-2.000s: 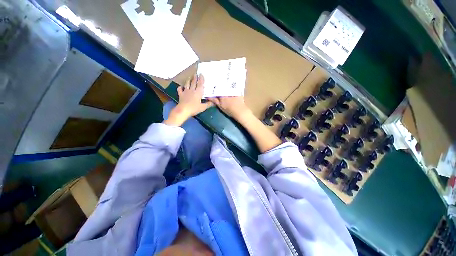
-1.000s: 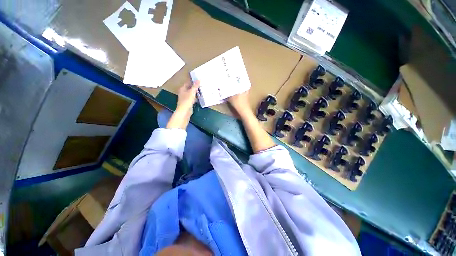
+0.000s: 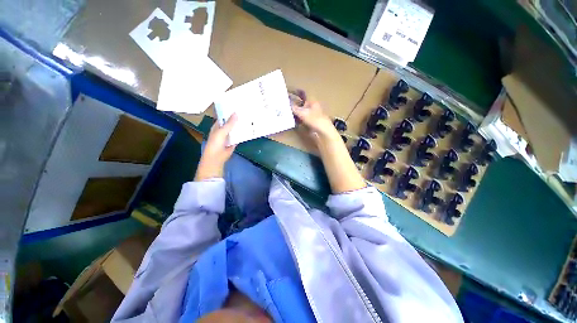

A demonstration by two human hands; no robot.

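Note:
A white printed card (image 3: pixel 256 108), which may be a small stack, is held tilted above the brown cardboard sheet in front of me. My left hand (image 3: pixel 221 137) grips its lower left corner, with the thumb on the printed face. My right hand (image 3: pixel 311 117) is at the card's right edge, fingers curled and blurred. A small dark shape shows at its fingertips; I cannot tell if it is a held thing or whether the hand touches the card. White die-cut cards (image 3: pixel 191 82) lie overlapping on the left, two with part-shaped openings.
Rows of black moulded parts (image 3: pixel 425 150) stand on a brown board at the right. A labelled white pack (image 3: pixel 400 30) is at the bench's far edge. The shiny metal table (image 3: pixel 101 47) is at the upper left. An open carton (image 3: pixel 104 277) sits on the floor, lower left.
The card has moved left and slightly down with my left hand. My right hand has come out from under the card's lower right corner to beside its right edge.

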